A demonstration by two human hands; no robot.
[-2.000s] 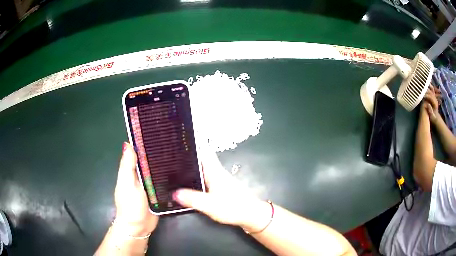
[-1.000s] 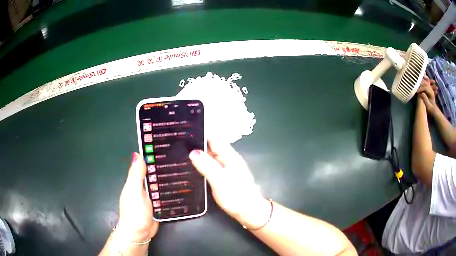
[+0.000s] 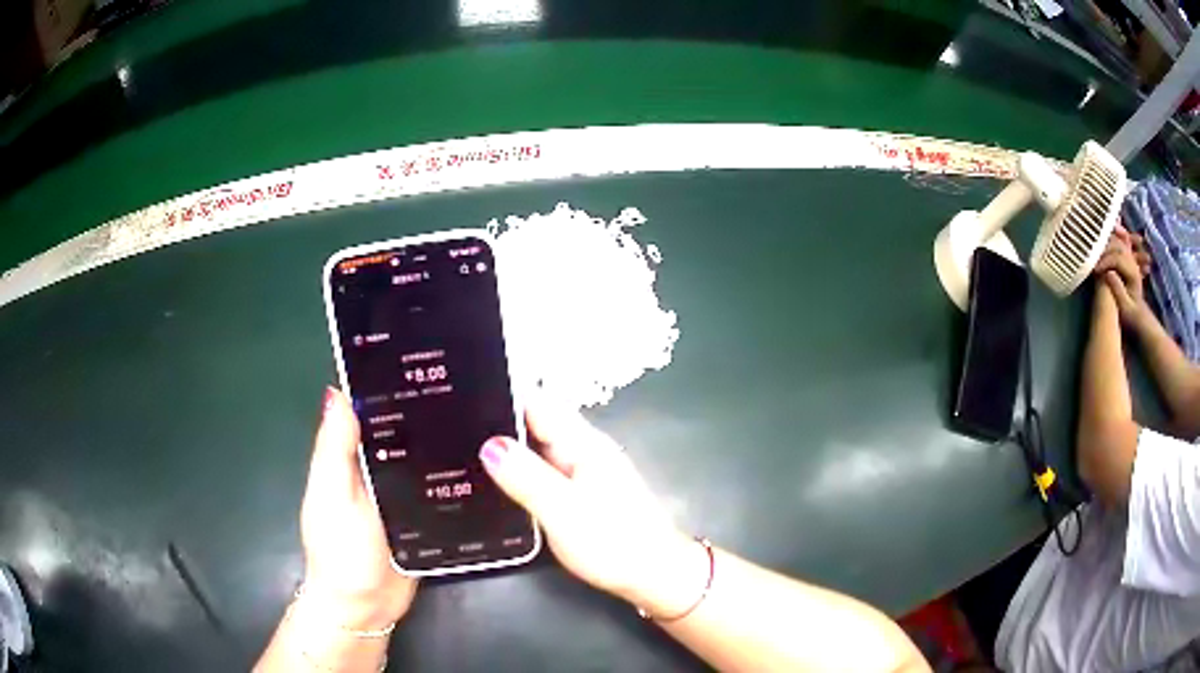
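Observation:
A smartphone [image 3: 428,408] with a pale rim and a dark lit screen is held upright above the bench, left of the middle. My left hand [image 3: 348,539] holds its left edge and lower part. My right hand [image 3: 592,506] is at its lower right edge, with the thumb over the screen; the fingers behind the phone are partly hidden. A heap of tiny white parts [image 3: 599,309] lies on the green bench behind and right of the phone. The phone hides its left side, and the single shapes are washed out.
A cream desk fan [image 3: 1082,217] stands at the right. A black phone [image 3: 991,345] and a black cable with a yellow tag [image 3: 1045,479] lie by it. A neighbour's forearms [image 3: 1112,394] rest at the right edge. A white strip with red lettering [image 3: 632,147] borders the green belt [image 3: 632,79].
The phone has moved slightly left and up in the picture, still between both hands. Its screen went from a list to a dark page with amounts. My right thumb sits lower on it.

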